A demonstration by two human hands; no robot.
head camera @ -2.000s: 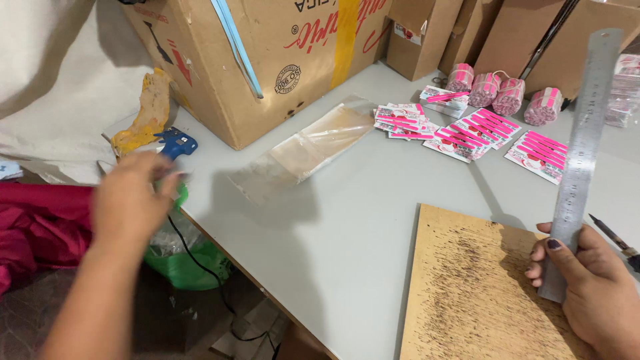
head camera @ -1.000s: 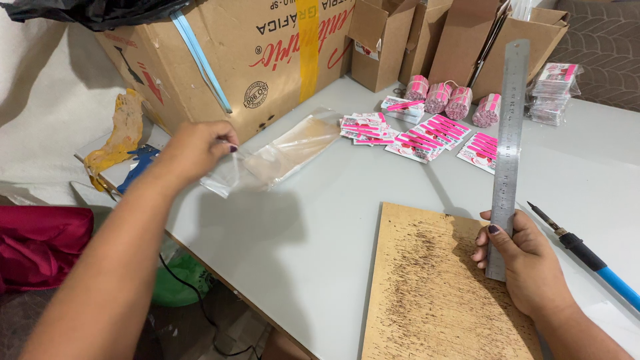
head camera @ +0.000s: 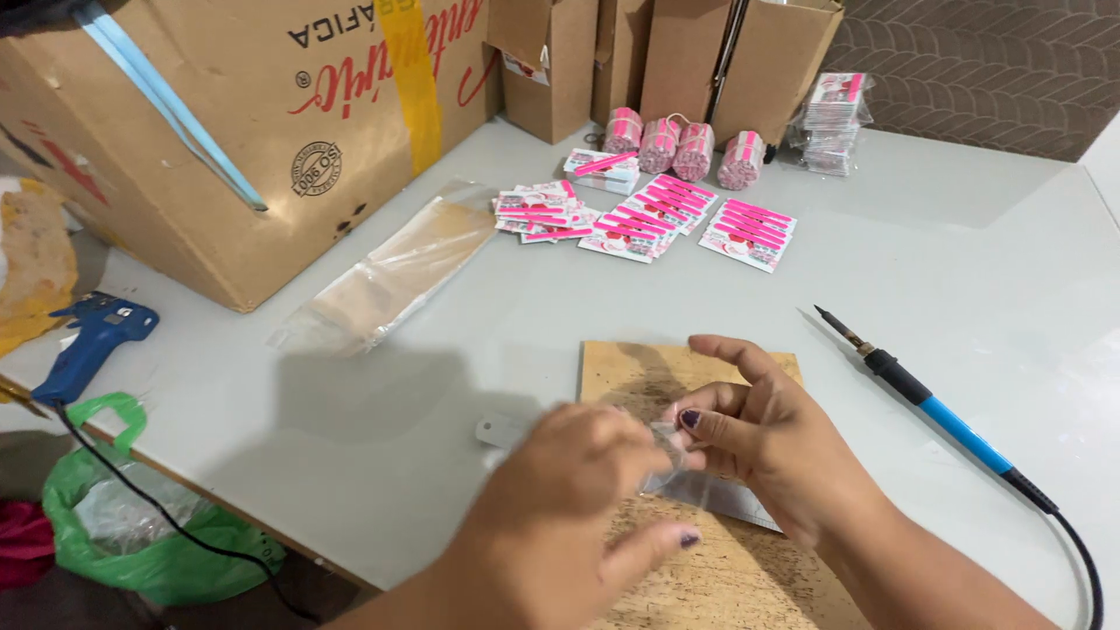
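Note:
My right hand grips a piece of clear plastic film between thumb and fingers, above the scorched wooden board. Close beside it is my left hand, blurred, its thumb apart from the fingers; whether it holds the film too cannot be told. A steel ruler lies across the board beneath both hands, its holed end showing at the left, its middle hidden. Right of the board lies a soldering iron with a blue handle. A stack of clear plastic bags rests on the table beyond my left hand.
Pink-striped cards and banded pink bundles are at the back, near cardboard boxes and bagged cards. A large carton stands back left. A blue glue gun lies by the left edge, a green bag below.
My right hand has let go of the ruler, held upright before, which now lies on the board. My left hand has come from the plastic bags to my right hand. The view has shifted.

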